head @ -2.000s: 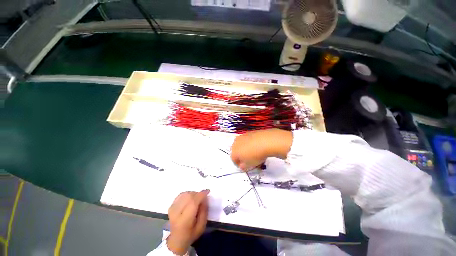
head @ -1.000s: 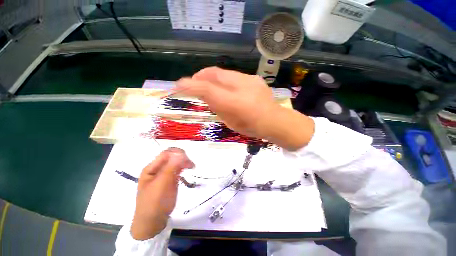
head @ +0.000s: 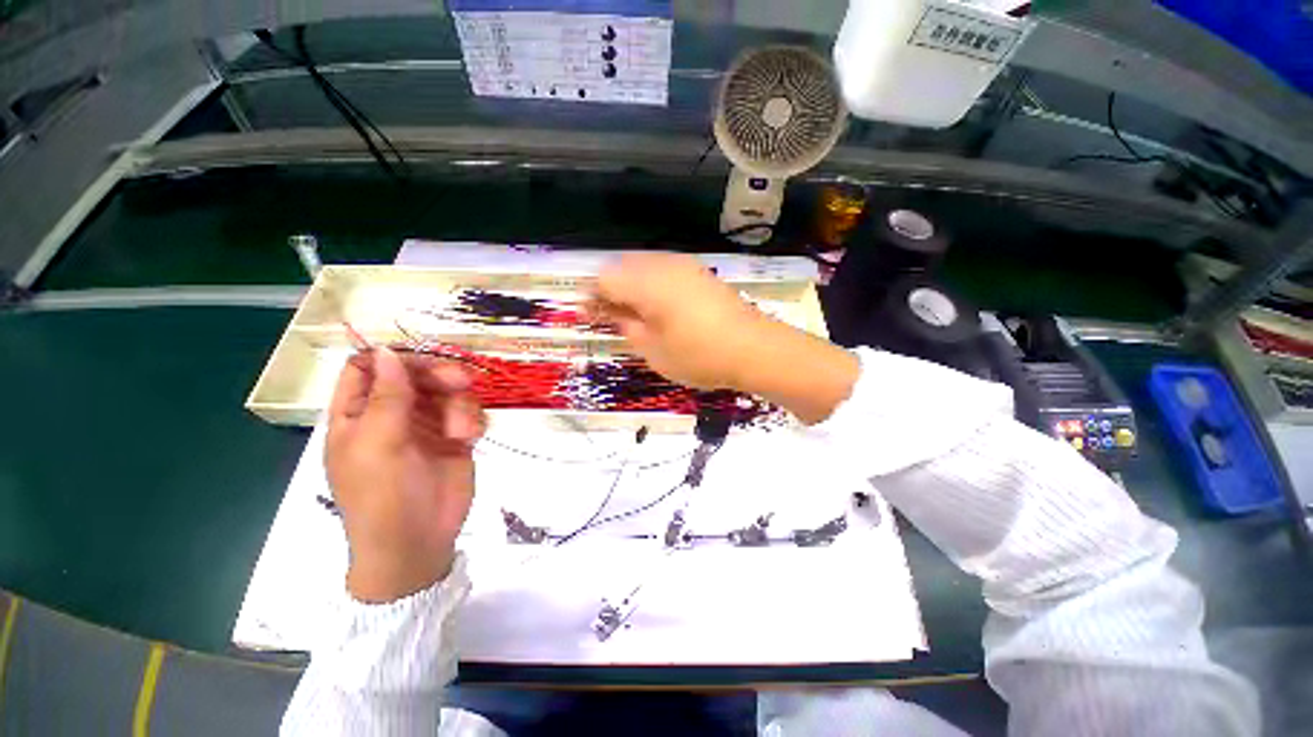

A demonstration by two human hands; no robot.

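My left hand (head: 396,482) is raised over the left part of the white sheet (head: 749,605), thumb and fingers pinched on thin lead wires (head: 357,337); short reddish and dark ends show at the fingertips. My right hand (head: 698,334) is over the cream parts tray (head: 281,377), its fingertips blurred above the red and black leads (head: 526,382); whether it holds anything cannot be told. The wire harness (head: 626,537) lies across the sheet, with small grey parts along it. A separate-looking small grey part (head: 611,619) lies near the front.
Black tape rolls (head: 936,310) stand right of the tray, beside the dark tape dispenser (head: 1073,396). A blue bin (head: 1217,439) is at the far right. A cream fan (head: 779,115) stands behind the tray, with a white container (head: 929,65) above right.
My left hand has risen from low over the sheet to the tray's left front. My right hand went from the harness to above the tray. The harness leads have shifted.
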